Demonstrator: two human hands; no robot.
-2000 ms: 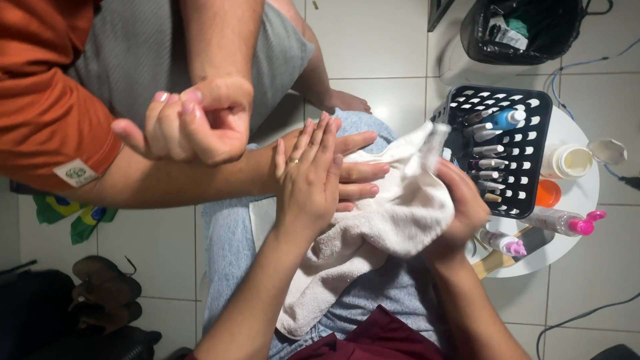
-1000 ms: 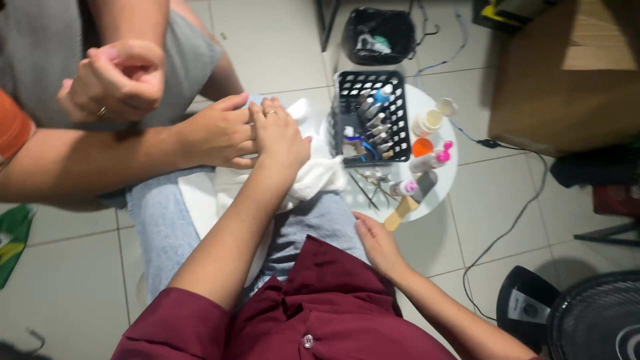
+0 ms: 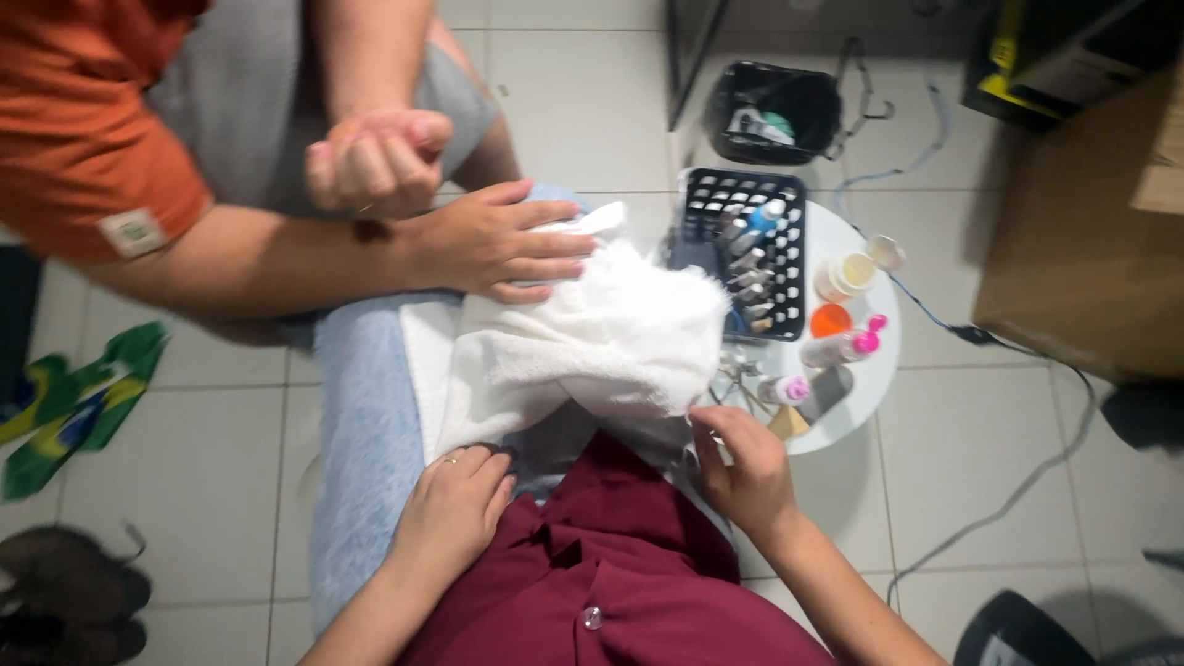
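A white towel (image 3: 601, 333) lies bunched over my lap. The other person's hand (image 3: 518, 240) rests flat on its left part, palm down and fingers spread; their other hand (image 3: 379, 162) is curled above. My left hand (image 3: 462, 499) lies at the towel's lower left edge, fingers loosely bent, a ring on one finger; whether it grips cloth is unclear. My right hand (image 3: 740, 458) is at the towel's lower right corner, thumb and fingertips near its edge; a grip on it is not plain. Beside it, a pink-capped bottle (image 3: 784, 389) stands on the round white table (image 3: 874, 370).
On the table are a black basket (image 3: 791, 268) of small bottles, an open jar (image 3: 846, 276), an orange cup (image 3: 830, 321) and another pink-capped bottle (image 3: 832, 349). Beyond stand a lined bin (image 3: 740, 111) and a cardboard box (image 3: 1073, 231). A cable (image 3: 999, 509) crosses the floor.
My left hand has come off the other person's hand and down to the towel's lower left edge. My right hand has moved from beside the table's lower edge to the towel's corner.
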